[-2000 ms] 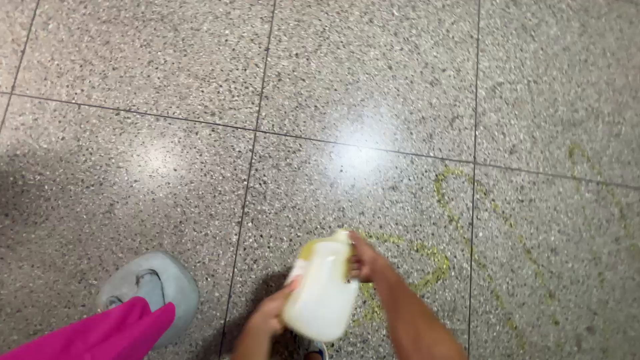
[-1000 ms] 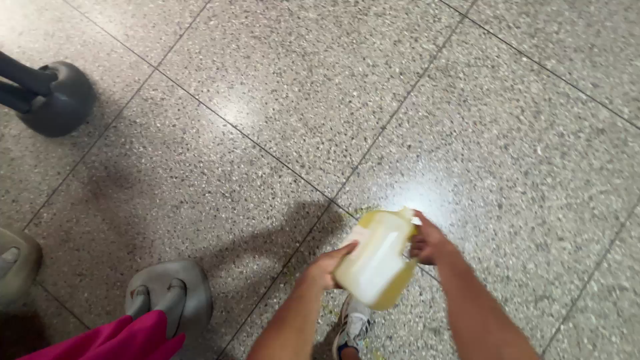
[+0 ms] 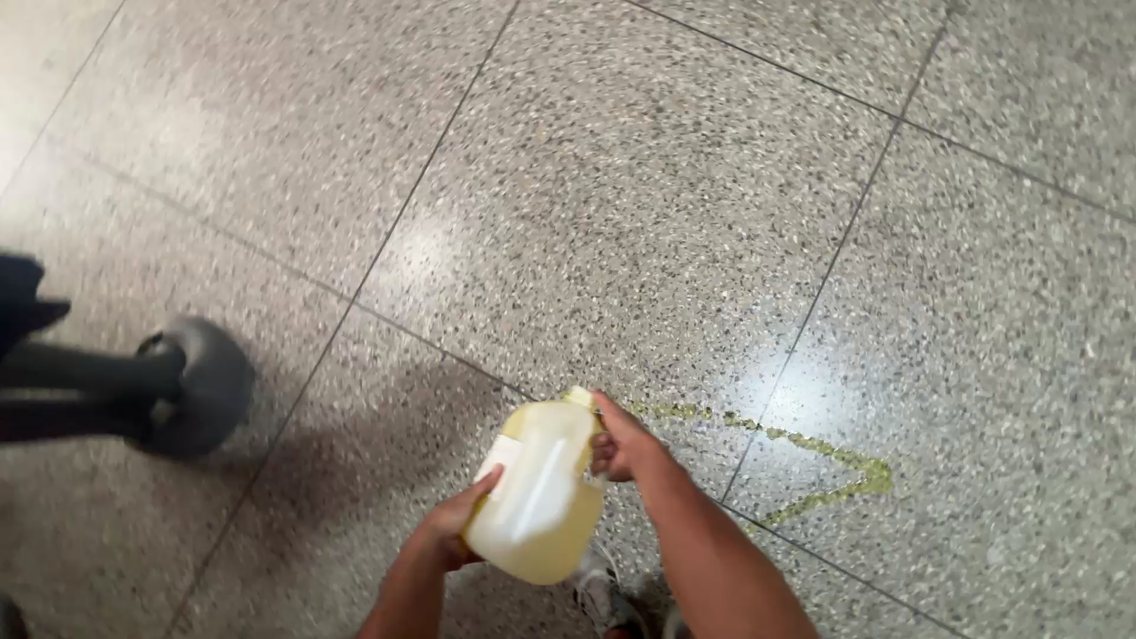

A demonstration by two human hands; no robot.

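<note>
A large translucent plastic jug (image 3: pixel 541 497) with yellowish liquid and a pale label is tilted over the floor, its neck pointing up and right in the view. My right hand (image 3: pixel 621 441) grips the jug's handle near the neck. Against the jug's lower left side, my left hand (image 3: pixel 461 524) supports it. From beside the neck, a zigzag trail of yellow-green liquid (image 3: pixel 825 448) runs right across the speckled floor, then bends back toward my feet. Whether liquid is leaving the mouth cannot be made out.
The rounded dark grey base (image 3: pixel 209 386) of some object, with dark bars, stands at left. A grey and white shoe (image 3: pixel 603 595) shows below the jug. Thin joints divide the terrazzo floor (image 3: pixel 666 222), which shows bright reflections.
The view has shifted and turned. A person's grey sandal and pink garment, seen at lower left earlier, are out of view. Both hands have stayed on the jug.
</note>
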